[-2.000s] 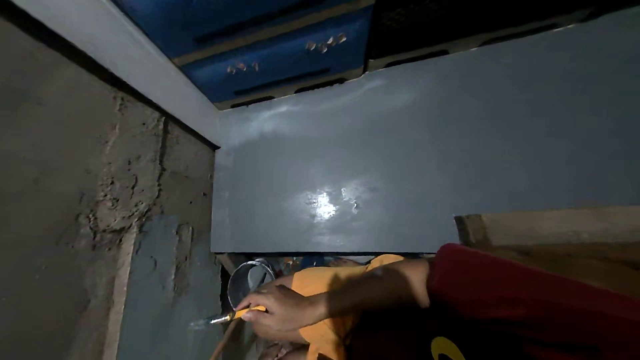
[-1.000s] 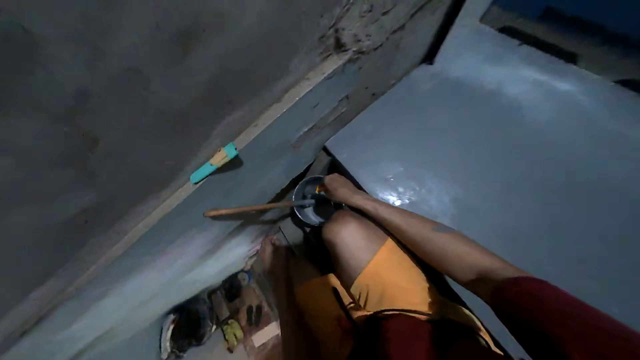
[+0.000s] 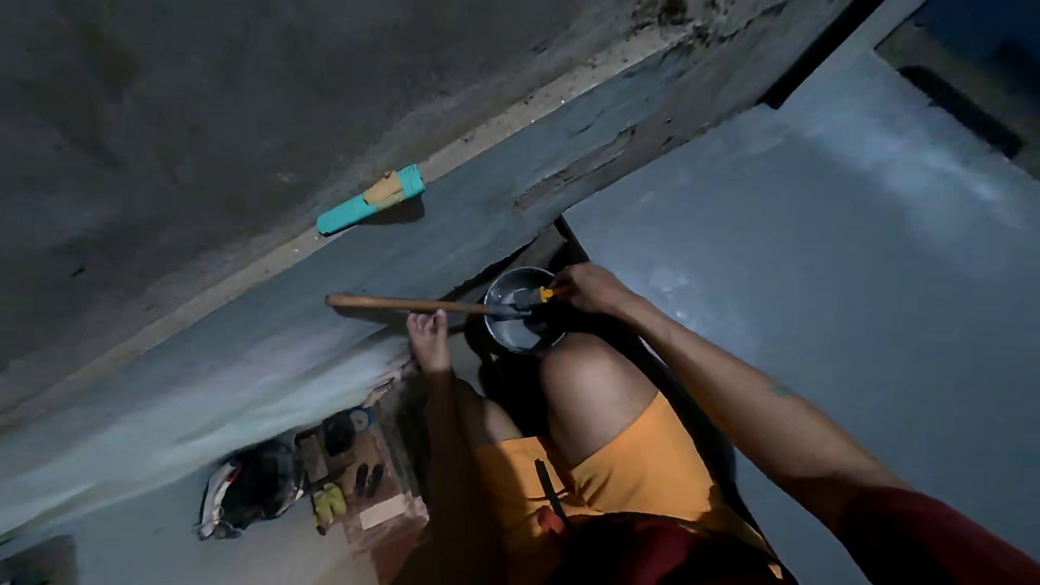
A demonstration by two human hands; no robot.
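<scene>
My right hand (image 3: 591, 288) is closed on the yellow handle of a paintbrush (image 3: 543, 295), whose bristles are down inside a round metal pot (image 3: 493, 327) holding grey liquid. A wooden stick (image 3: 382, 303) lies slantwise across the pot's left rim, its grey-coated end inside the pot. My left hand (image 3: 431, 335) is at the underside of the stick, with fingers up against it; whether it grips the stick cannot be told. The pot is just beyond my bent knee, beside the wall's foot.
A turquoise tool with a tan patch (image 3: 372, 201) rests on the wall ledge (image 3: 487, 134). The grey painted surface (image 3: 853, 325) spreads on the right. At lower left are a black bag (image 3: 258, 485), yellow-green objects (image 3: 328, 505) and other small items on the floor.
My left hand has come up to the stick from lower down near my leg. My right hand stays at the pot, where it was a second ago; earlier it held the brush left of the pot.
</scene>
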